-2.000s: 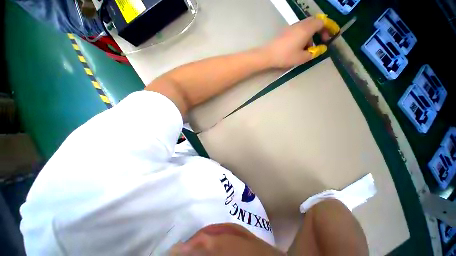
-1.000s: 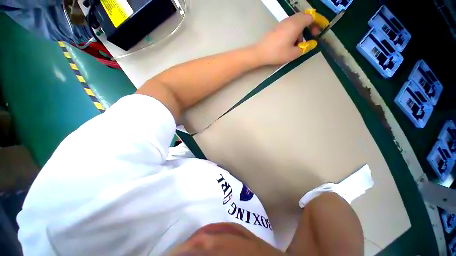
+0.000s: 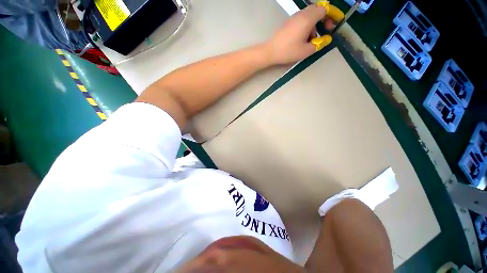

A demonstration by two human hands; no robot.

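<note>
My left hand [image 3: 299, 36] is at the top, over the far edge of the left board, with yellow finger cots [image 3: 322, 42] on the thumb and forefinger. A slim, dark pointed thing [image 3: 349, 15] sticks out from between these fingers towards the conveyor; its kind cannot be told. Whether a small part is also pinched is hidden. My right arm [image 3: 356, 234] is bent at the lower right, resting on a white wipe [image 3: 380, 187] on the right board. My right hand is not visible.
Beige left board [image 3: 221, 37] and right board [image 3: 304, 122] have a green gap between them. Blue trays [image 3: 407, 51] with black parts lie in pairs on the dark conveyor, beyond a worn metal edge [image 3: 398, 101]. A black box [image 3: 133, 21] with cables stands upper left. A pale ring [image 3: 447, 268] shows lower right.
The whole view has shifted slightly, so the left hand, boards and box appear further left and up. The left hand keeps its grip on the slim thing. A pale ring now shows at the lower right.
</note>
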